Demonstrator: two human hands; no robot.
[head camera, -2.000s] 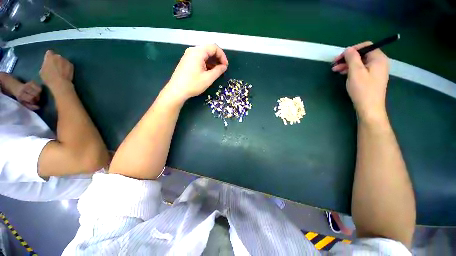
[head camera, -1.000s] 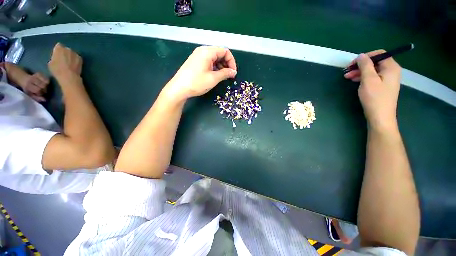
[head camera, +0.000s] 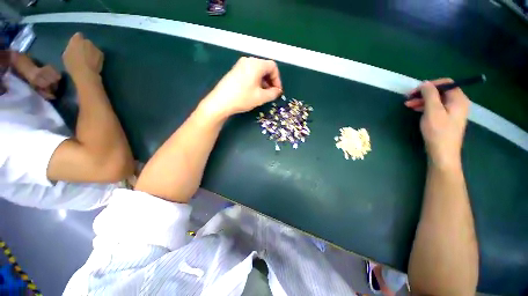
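Observation:
A loose pile of small dark purple, white and coppery components (head camera: 286, 124) lies on the dark green bench. A tighter pile of small cream pieces (head camera: 353, 143) lies to its right. My left hand (head camera: 246, 87) has thumb and forefinger pinched together at the upper left edge of the dark pile. A tiny pale bit shows by the fingertips; whether it is held is too small to tell. My right hand (head camera: 443, 118) grips a slim black pen-like tool (head camera: 463, 84), its far end pointing up right, near the pale rail, well right of the cream pile.
The pale rail (head camera: 231, 43) curves along the bench's far side, with a green surface beyond it. A small dark unit (head camera: 216, 7) sits there at the top edge. Another person's forearm (head camera: 95, 124) and hands rest on the bench at the left.
The view has shifted, so the piles appear lower and further right. My left fingertips have come down closer to the dark pile. My right hand still holds the tool, now tilted flatter.

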